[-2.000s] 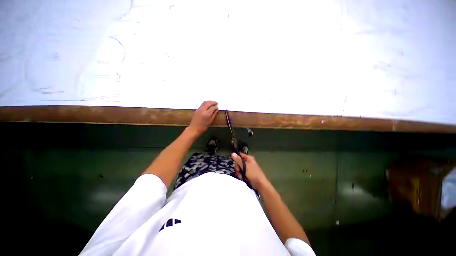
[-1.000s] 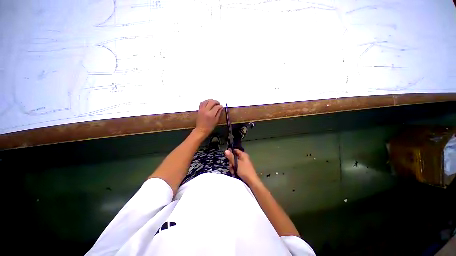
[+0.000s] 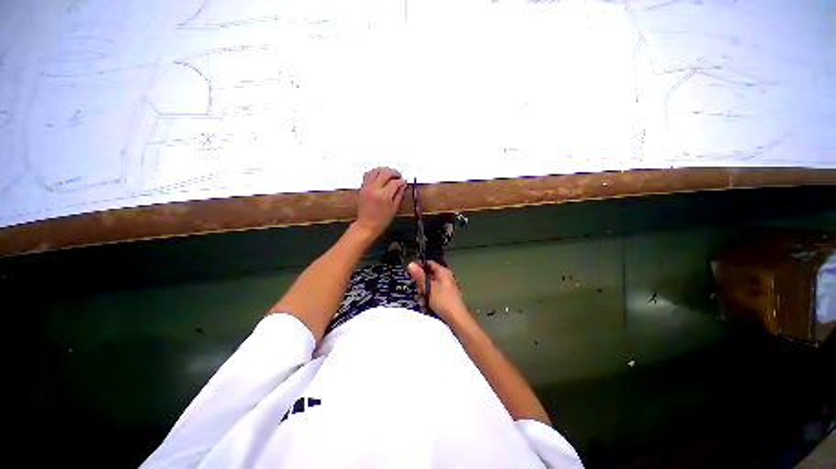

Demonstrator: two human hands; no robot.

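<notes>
The marker paper is a large white sheet with thin printed garment outlines, washed out by glare in the middle. Its near edge lies along the brown wooden table edge. My left hand rests at that edge with bent fingers on the paper's border; whether it pinches the paper cannot be told. My right hand holds the dark tailor's shears by the handles in front of my body. The blades point away from me, and their tip reaches the paper's edge just right of my left hand.
A brown cardboard box with something white at its side stands on the green floor at the right. Small scraps lie scattered on the floor. My shoes show just below the table edge.
The view has shifted and tilted, showing more of the printed lines and the box. Both hands and the shears sit slightly higher in the picture. The shears stay in my right hand.
</notes>
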